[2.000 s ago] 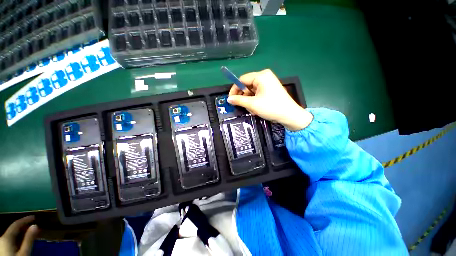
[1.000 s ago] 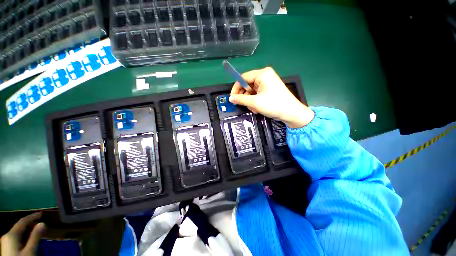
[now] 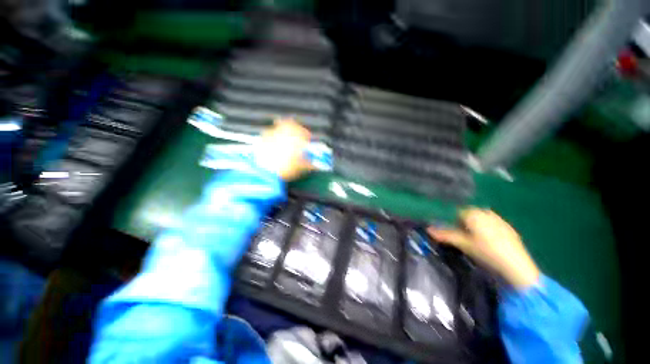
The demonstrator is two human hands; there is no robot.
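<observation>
The whole view is motion-blurred. The black foam phone tray [image 3: 341,274] lies at the near edge of the bench, with open-backed phones [image 3: 370,274] in its slots and blue adhesive pieces [image 3: 368,231] at their top ends. My left hand [image 3: 285,149] is over the white sticker sheet with blue shapes [image 3: 231,156], behind the tray; its fingertips are too blurred to show a grip. My right hand [image 3: 492,245] is at the tray's far right corner, by the top of the right-hand phones. I cannot make out tweezers in it.
Stacked component trays [image 3: 406,138] stand behind the phone tray, with another stack [image 3: 278,85] to their left. Small white strips [image 3: 349,189] lie between. More phone trays [image 3: 107,142] are at the left. A pale bar [image 3: 556,85] slants across the upper right.
The view has swung left and blurred. My left hand has moved from the lower left edge up to the sticker sheet. My right hand has shifted off the fourth phone towards the tray's right end.
</observation>
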